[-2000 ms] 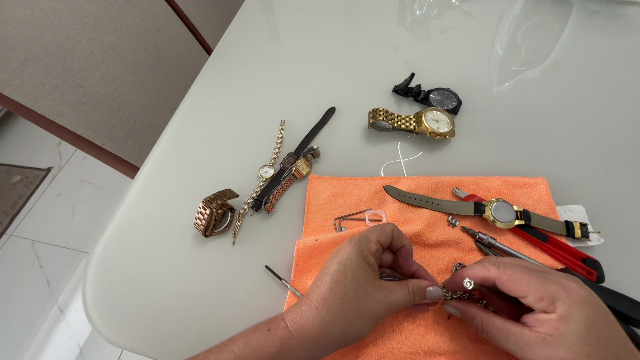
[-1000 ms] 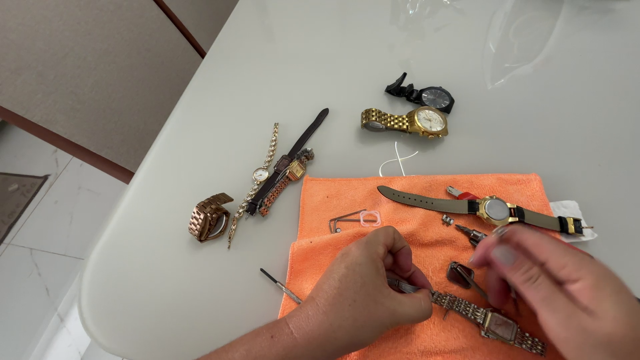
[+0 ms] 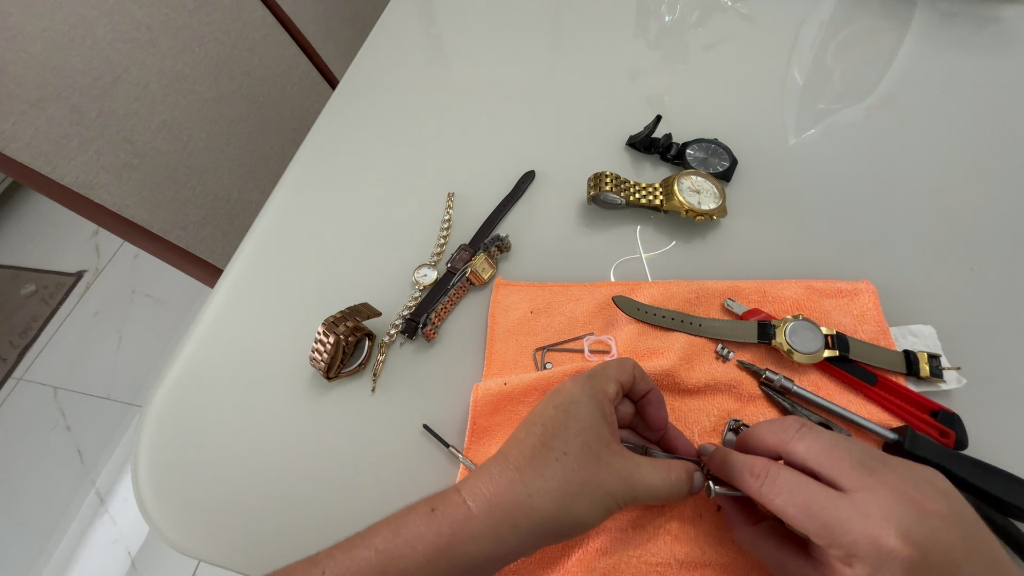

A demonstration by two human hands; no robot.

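Over an orange microfibre cloth, my left hand pinches a slim metal tool, perhaps tweezers, its tip at a metal watch bracelet between both hands. My right hand grips the bracelet and a small metal rod with a round head; it hides most of the watch. Just above its fingers shows a metal clasp part. Small metal links, hex keys and a pink plastic ring lie on the cloth, near a leather-strap watch lying face down.
A screwdriver, pliers and a red utility knife lie right. Gold and black watches sit behind the cloth; several others, including a rose-gold watch, lie left. A small screwdriver crosses the cloth's left edge.
My right hand moved away from the bracelet's end one second ago and is now back against my left fingertips. It covers the square watch case that showed then.
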